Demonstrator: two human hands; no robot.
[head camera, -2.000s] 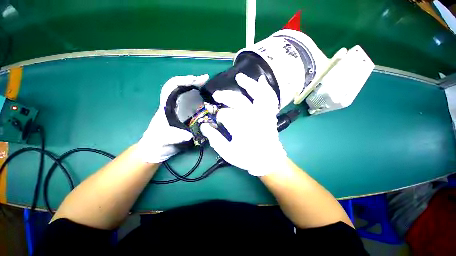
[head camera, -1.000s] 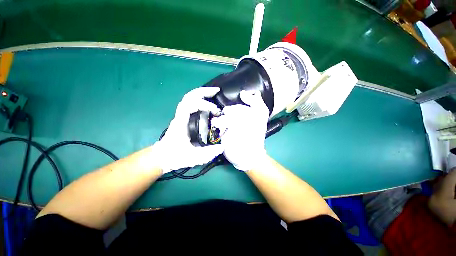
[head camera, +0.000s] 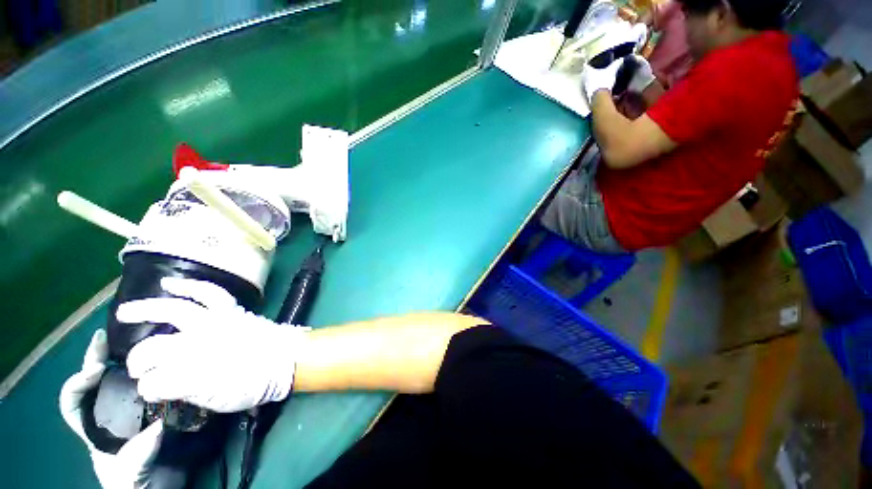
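Observation:
The white camera body (head camera: 196, 229) with its black head (head camera: 158, 287) lies on the teal bench at the left. Its mounting bracket (head camera: 325, 181) points to the right. My left hand (head camera: 91, 411), in a white glove and partly cut off by my right hand, holds the round black front cover (head camera: 117, 411) by its rim. My right hand (head camera: 206, 353), gloved, lies over the black head, its fingers at the cover's edge. Dark parts with small wires (head camera: 177, 414) show beneath it; its fingertips' exact grip is hidden.
A black electric screwdriver (head camera: 302, 287) lies beside the camera. A green conveyor (head camera: 249, 86) runs behind. A red pointed part (head camera: 196, 160) is behind the body. A person in red (head camera: 708, 124) works at the bench's far end. A blue crate (head camera: 574, 334) and cardboard boxes (head camera: 813, 162) are at the right.
The view has swung right, so the camera and my hands now appear at lower left and the other worker has come into view. The black cover now faces up more openly.

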